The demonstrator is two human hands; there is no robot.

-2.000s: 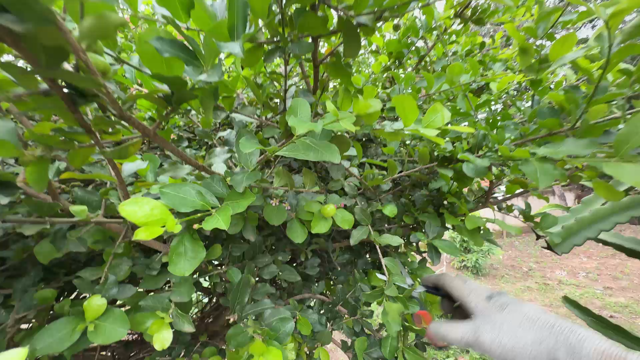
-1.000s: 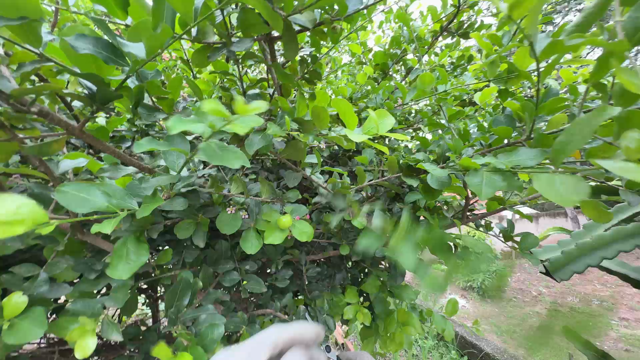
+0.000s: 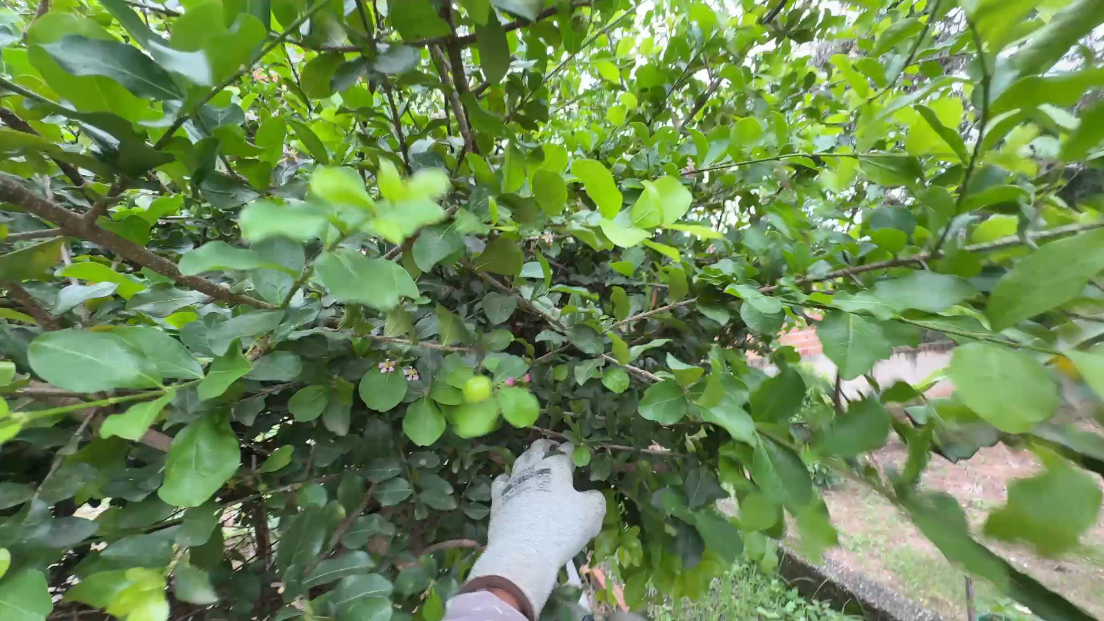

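Observation:
My left hand (image 3: pixel 545 509), in a pale grey knitted glove with dark marks, reaches up from the bottom centre into the leafy shrub (image 3: pixel 362 470). Its back faces me and its thumb points right. The fingertips meet a thin twig (image 3: pixel 604 446) among the leaves, and their grip is hidden. Just above hangs a round green fruit (image 3: pixel 477 389), with small pink flowers (image 3: pixel 410 373) to its left. My right hand cannot be made out; only a narrow pale object and a dark blur show low beside the left wrist.
A thick brown branch (image 3: pixel 129 250) slants down from the left. Thinner leafy branches (image 3: pixel 862 269) cross at the right, close to me. Behind them are bare soil (image 3: pixel 940 492), a low concrete edge (image 3: pixel 841 582) and a pale wall (image 3: pixel 906 366).
The right hand with a red-handled tool, seen at the lower right two seconds ago, has left that spot. My left hand, at the bottom edge one second ago, has reached up into the leaves.

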